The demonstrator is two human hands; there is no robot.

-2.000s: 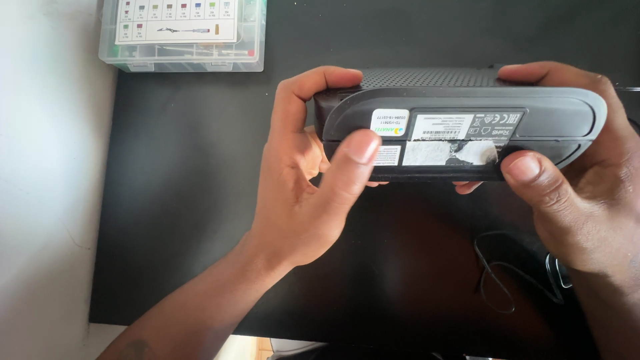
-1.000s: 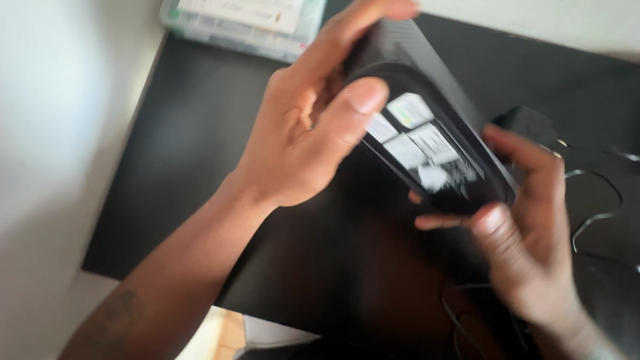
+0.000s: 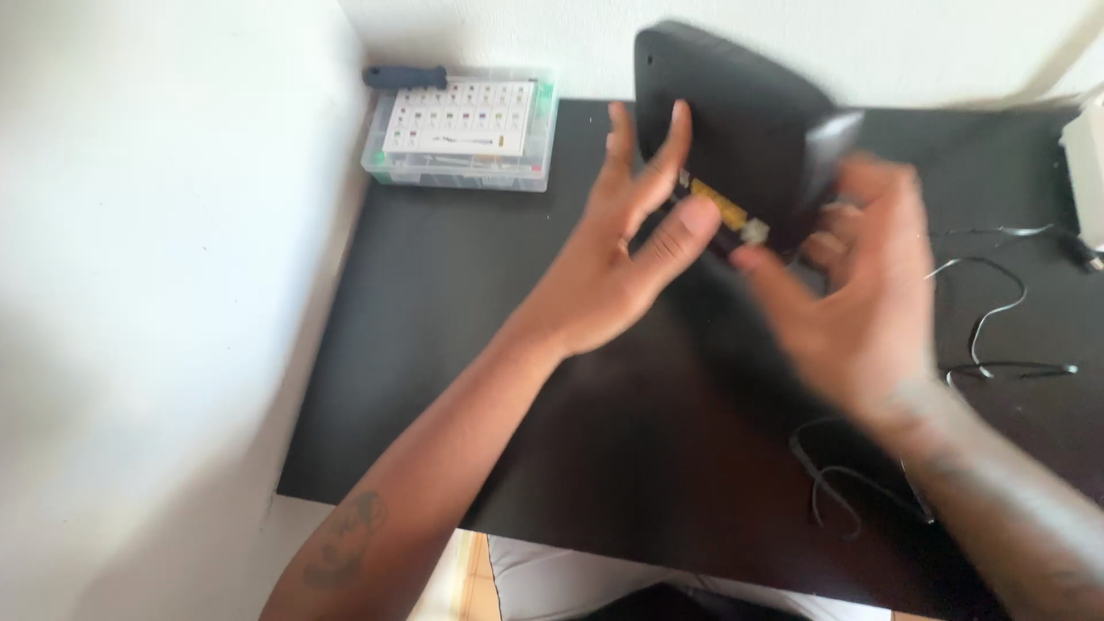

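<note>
A black plastic electronic device, probably a router [image 3: 742,112], is held up tilted above the dark table. Its broad smooth face shows, and along its lower edge runs a strip of yellow ports with a pale connector beside them. My left hand [image 3: 638,233] touches the device at its lower left, thumb by the yellow ports and two fingers raised against the face. On the other side my right hand [image 3: 854,285], blurred, grips the lower right corner with thumb and fingers. The labelled side seen earlier is mostly hidden; a pale blurred patch shows at the right edge.
A clear plastic organizer box [image 3: 466,177] with a printed chart stands at the back left, a dark-handled tool [image 3: 405,78] lying on it. Thin black cables [image 3: 979,328] lie on the table [image 3: 414,345] at the right. A white object [image 3: 1085,164] is at the far right. Walls border the table.
The device has been turned in my hands: its labelled narrow side faced me before, and now its broad face and yellow ports show. The view has shifted, bringing the whole organizer box into sight.
</note>
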